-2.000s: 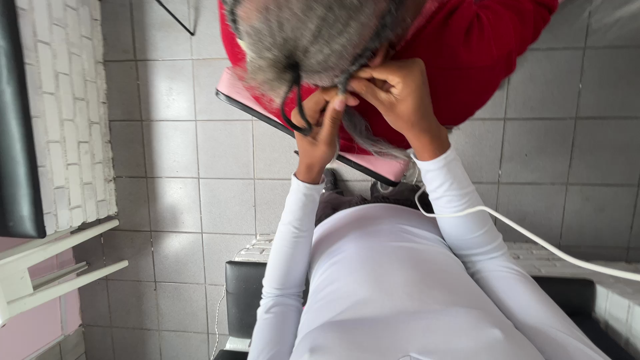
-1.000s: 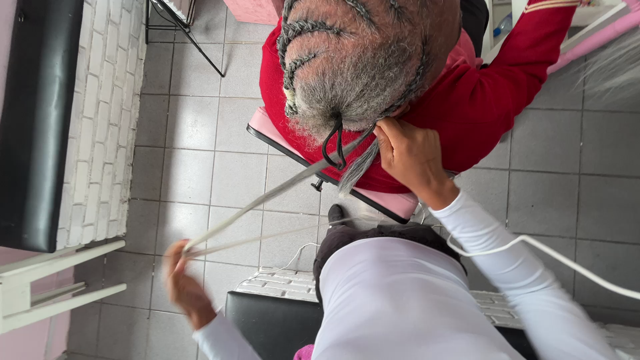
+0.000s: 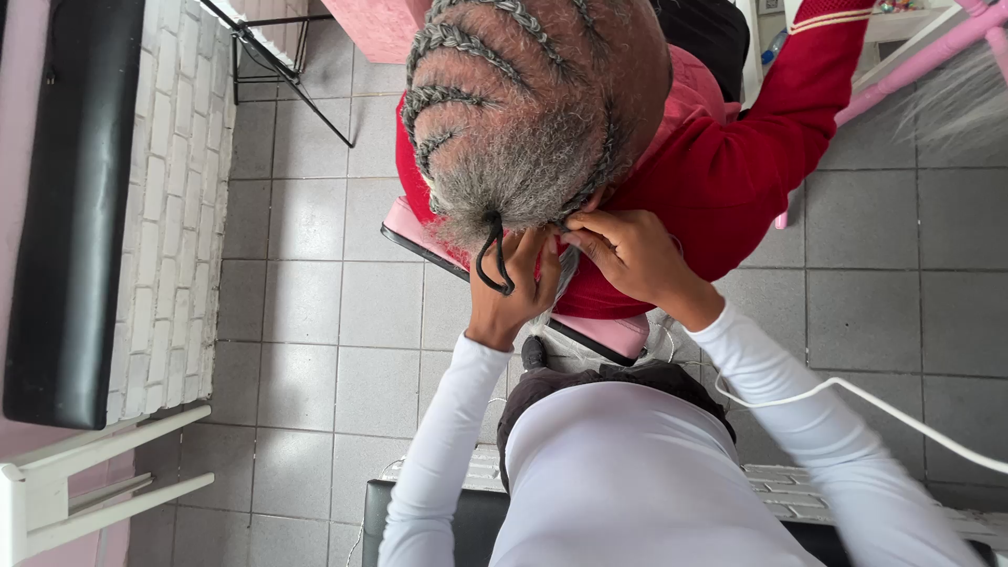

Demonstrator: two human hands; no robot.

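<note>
A seated person in a red sweater (image 3: 709, 181) has grey cornrow braids (image 3: 465, 47) on the head and loose grey hair (image 3: 516, 169) tied with a black elastic band (image 3: 494, 260). At the lower edge of the head, my right hand (image 3: 626, 256) pinches the end of a braid (image 3: 602, 165) between thumb and fingers. Close beside it, my left hand (image 3: 516, 279) has its fingers at the same braid, partly behind the band; its fingertips are partly hidden. Loose grey strands (image 3: 568, 272) hang down between my two hands.
The person sits against a pink chair back (image 3: 614, 335). A white cable (image 3: 882, 413) crosses my right sleeve. At left are a black padded bench (image 3: 71, 213), a white wooden frame (image 3: 118, 441) and a black metal stand (image 3: 276, 63). Pale hair (image 3: 961, 102) hangs near a pink pole (image 3: 921, 63).
My left hand, stretched out to the lower left with a long grey strand a second ago, is back at the head beside my right hand. My right hand has stayed by the braid.
</note>
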